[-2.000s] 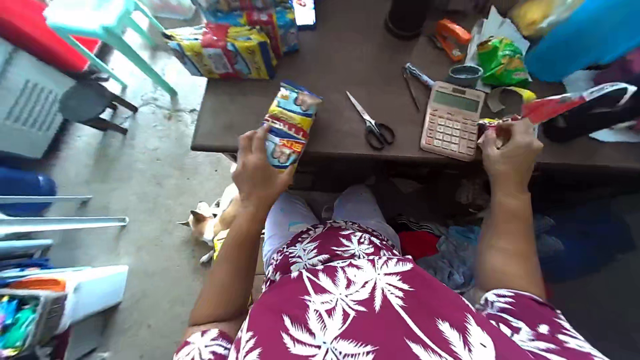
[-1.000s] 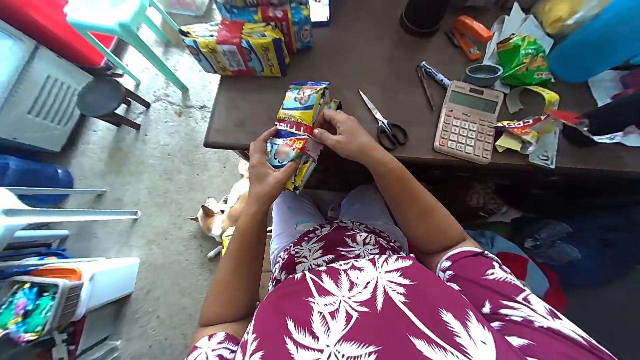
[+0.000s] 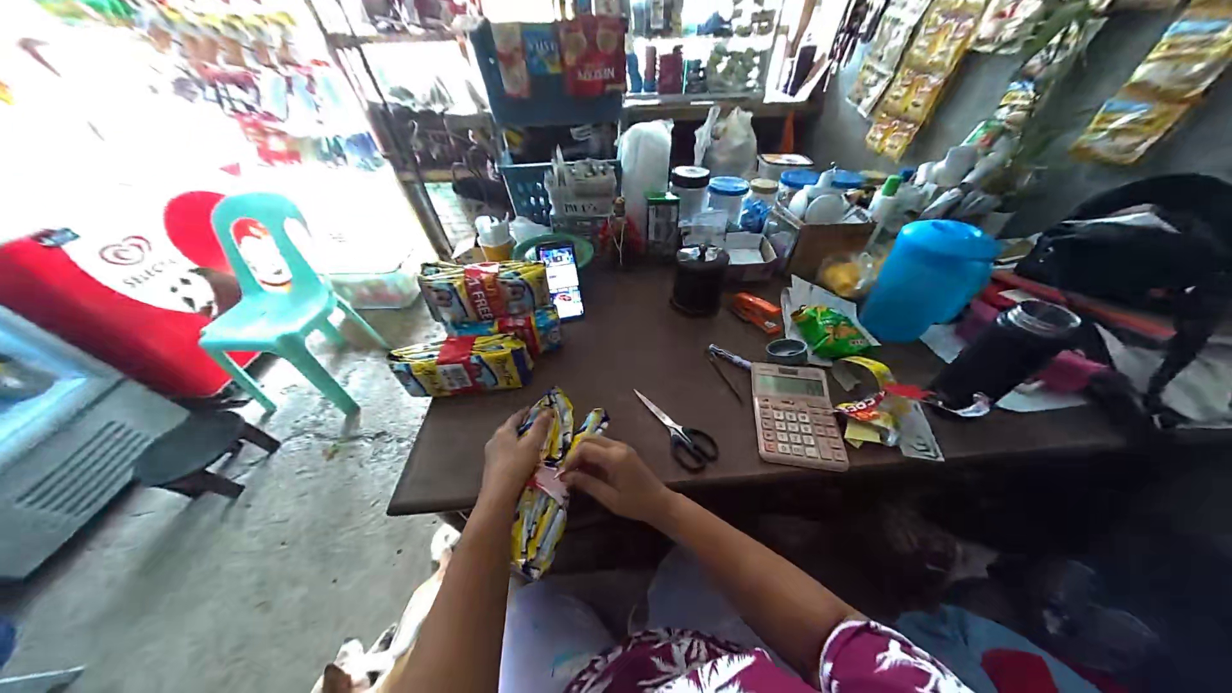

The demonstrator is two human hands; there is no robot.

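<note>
A bundle of yellow and blue sachets (image 3: 541, 515) with a pale band around its middle is held edge-on at the table's front edge. My left hand (image 3: 515, 452) grips its left side near the top. The fingers of my right hand (image 3: 608, 474) pinch at the band on the right side. Scissors (image 3: 679, 433) with black handles lie on the brown table to the right of my right hand, and beyond them is a pink calculator (image 3: 797, 419). More banded sachet bundles (image 3: 464, 366) are stacked at the table's left edge.
A lit smartphone (image 3: 561, 281) leans behind the stack. Farther right are an orange stapler (image 3: 757, 312), a roll of tape (image 3: 786, 350), a green snack packet (image 3: 830, 332), torn wrappers (image 3: 871, 409), a black tumbler (image 3: 1006, 354) and a blue jug (image 3: 929, 279). A dog (image 3: 409, 616) lies on the floor at lower left.
My right hand has come from the wrappers beside the calculator to the sachet bundle. The bundle has been turned from its flat face to its edge. The view has tilted up.
</note>
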